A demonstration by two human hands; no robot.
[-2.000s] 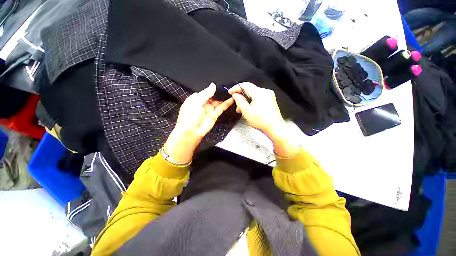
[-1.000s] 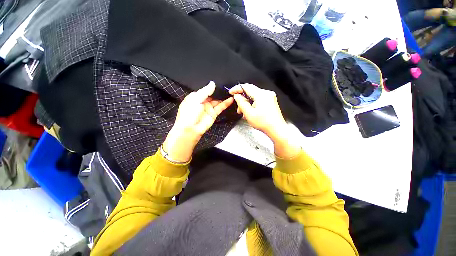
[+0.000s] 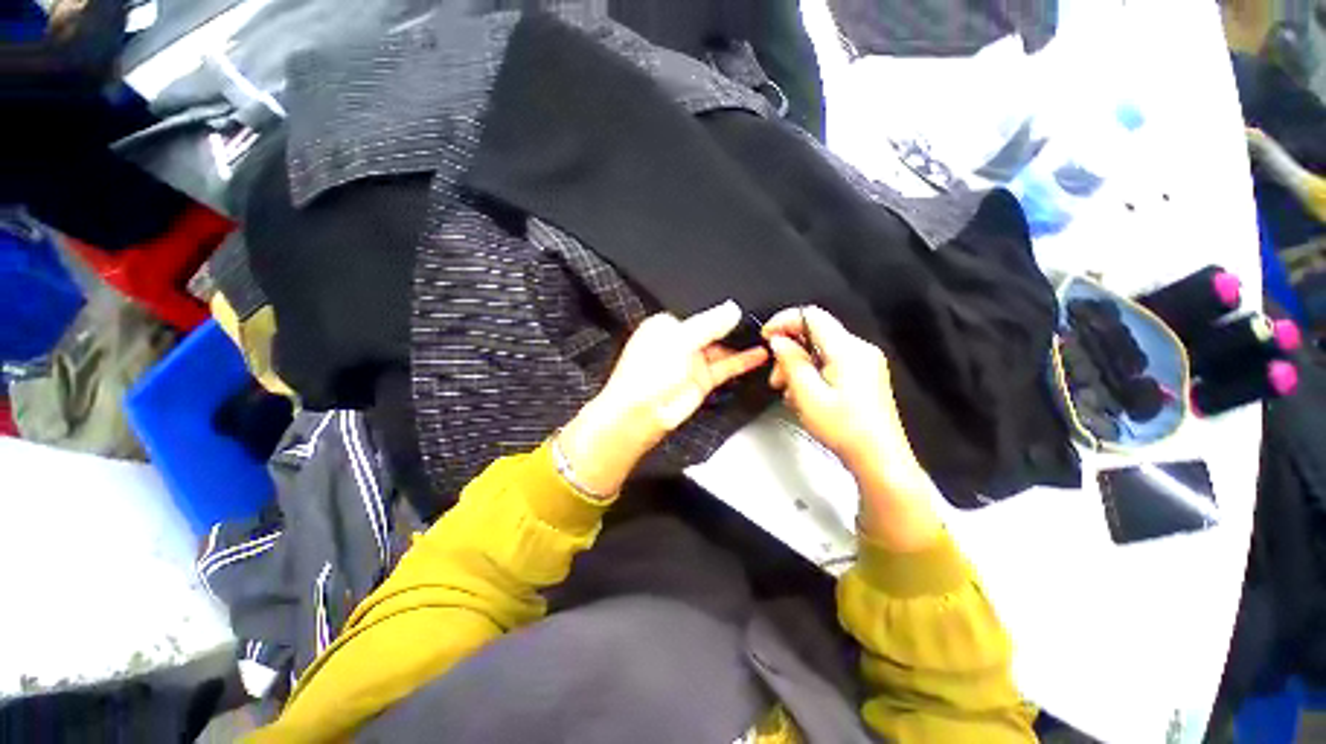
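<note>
The black coat (image 3: 655, 175) is spread over the table and lap, its checked lining (image 3: 487, 334) turned out on the left. My left hand (image 3: 669, 381) holds the coat edge between thumb and fingers. My right hand (image 3: 836, 381) is close beside it, fingertips pinched at a thin bright sliver (image 3: 752, 317), seemingly a needle. A small dark tool, perhaps the snips, shows between the right fingers; most of it is hidden. The button and thread cannot be made out.
A bowl (image 3: 1065, 381) of dark buttons stands on the white table (image 3: 1018, 581) at right, with pink-tipped black cones (image 3: 1233, 364) and a smartphone (image 3: 1159, 502) beside it. A blue bin (image 3: 197, 422) is at left. Another person's arm (image 3: 1287, 167) shows at far right.
The camera view has shifted, so the hands, coat and bowl sit further right and lower in the picture. Both hands keep nearly the same pose at the coat edge.
</note>
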